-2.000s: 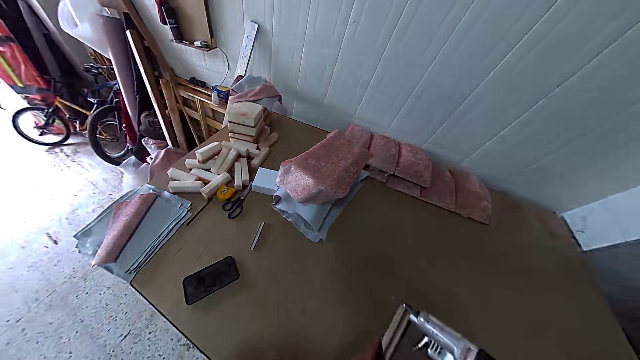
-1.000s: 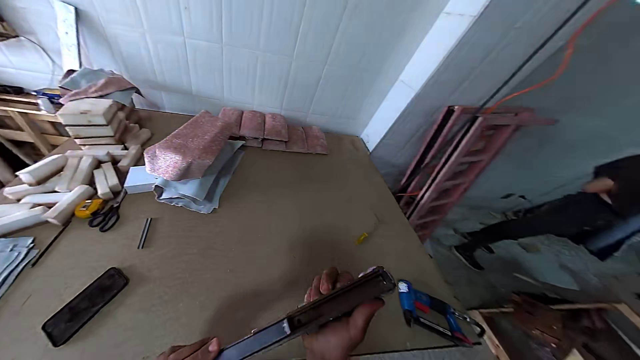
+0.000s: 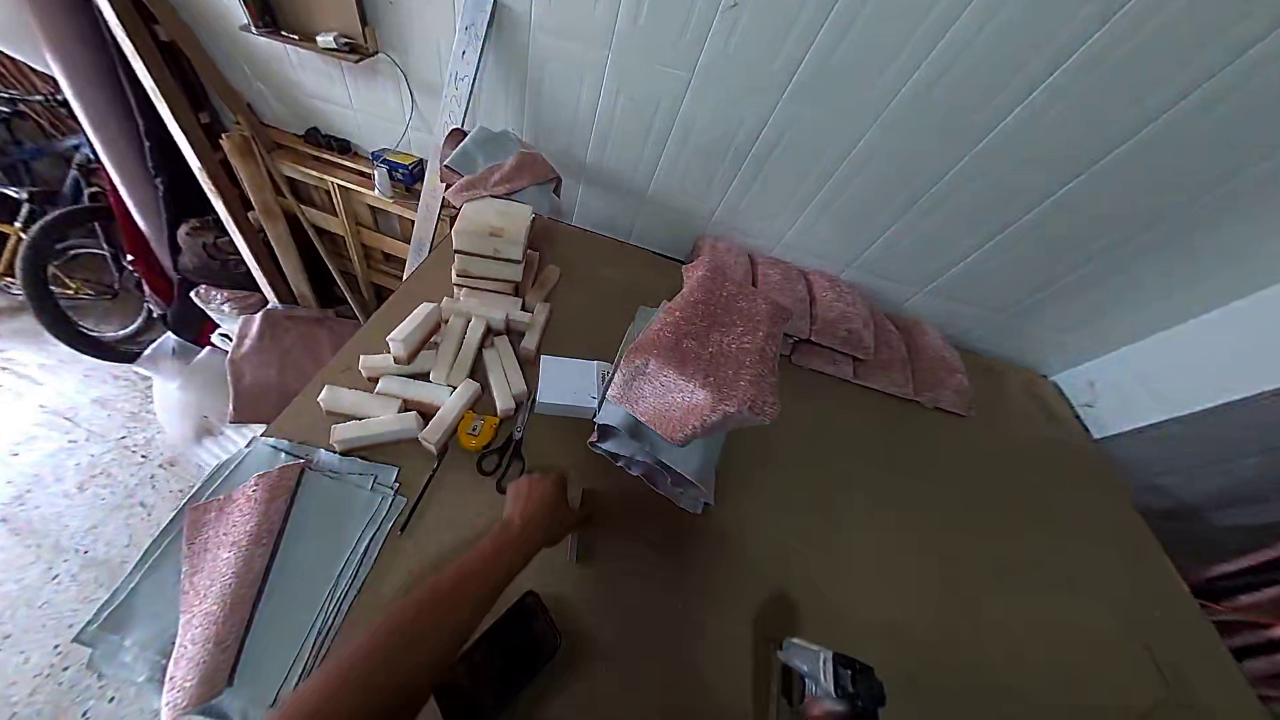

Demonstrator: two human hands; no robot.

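My left hand (image 3: 541, 510) reaches over the tabletop, fingertips at a thin metal strip (image 3: 574, 545); whether they grip it is hidden. At the bottom edge, a small part of my right hand (image 3: 826, 708) shows on a silver-and-black hand tool (image 3: 828, 672), perhaps a staple gun. Black-handled scissors (image 3: 503, 460) and a yellow tape measure (image 3: 478, 431) lie just beyond my left hand. A dark phone (image 3: 510, 645) lies beside my left forearm. Folded pink textured fabric (image 3: 700, 350) rests on grey-backed fabric (image 3: 670, 465) right of a small white box (image 3: 570, 387).
Several pale foam or wood blocks (image 3: 375, 431) lie behind the scissors, by a stack (image 3: 492, 230). Pink padded pieces (image 3: 840, 315) lie along the wall. Layered grey sheets (image 3: 320, 520) hang over the table's left edge. A bicycle (image 3: 85, 285) and wooden boards (image 3: 270, 215) stand beyond.
A second ago both my hands were on a long metal tool; now my left hand is at the thin strip near the scissors. The view has swung left.
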